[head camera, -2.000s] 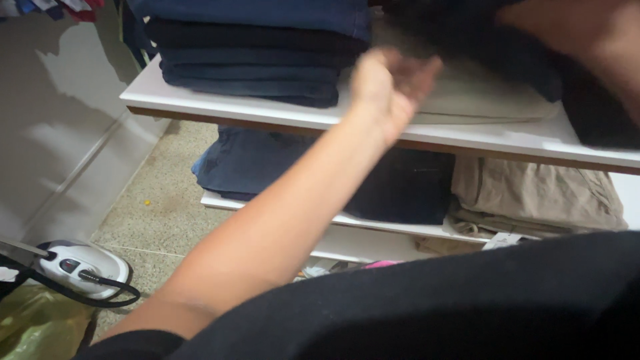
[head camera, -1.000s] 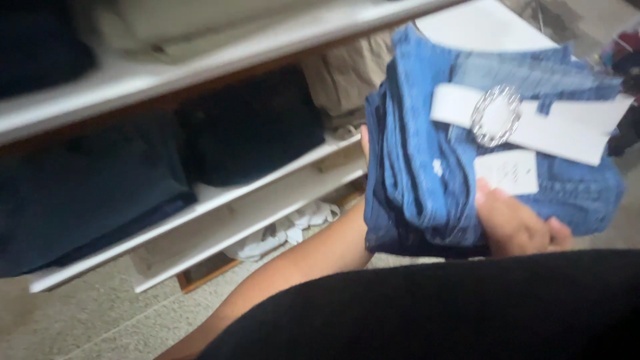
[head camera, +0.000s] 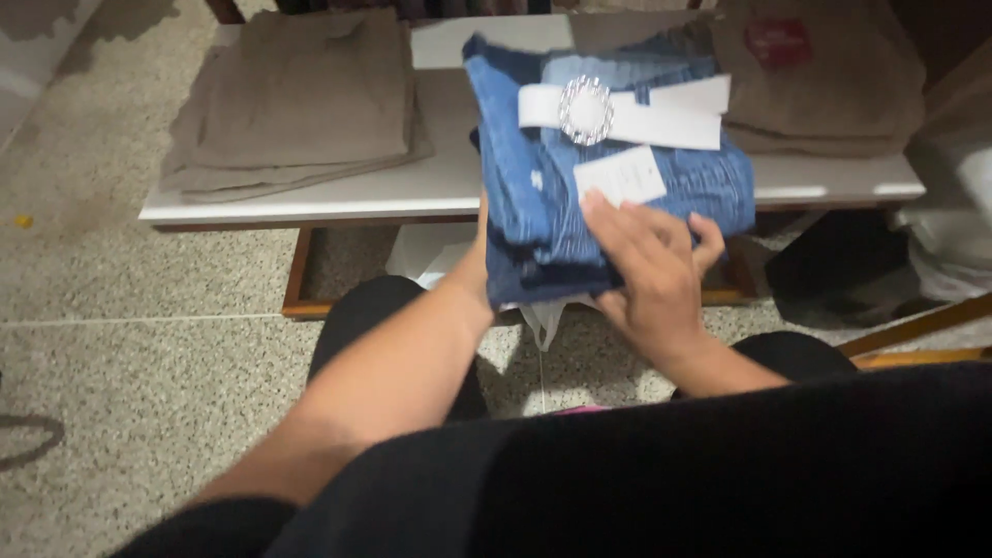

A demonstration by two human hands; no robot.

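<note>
A stack of folded blue denim garments [head camera: 519, 186] is held between my two hands, over a white shelf. On its top lie a white belt [head camera: 666, 116] with a round, shiny buckle [head camera: 587, 110] and a white tag [head camera: 620, 175] bearing writing. My left hand [head camera: 482, 271] supports the stack from its left side and beneath; its fingers are hidden by the denim. My right hand [head camera: 655, 267] grips the near right edge, with fingertips on the top garment and against the tag, and the thumb lower at the front.
Folded beige garments [head camera: 302, 93] lie on the white shelf [head camera: 325, 203] at the left, and another beige pile [head camera: 821, 93] at the right. Below are a wooden frame [head camera: 298, 271] and a white plastic bag [head camera: 546, 322]. A dark bag-like item [head camera: 845, 267] stands on the speckled floor at the right.
The view has swung a lot. Two seconds ago a hand reached toward a shelf of folded garments; one second ago both hands held the denim stack. Now the stack is over a shelf between beige piles.
</note>
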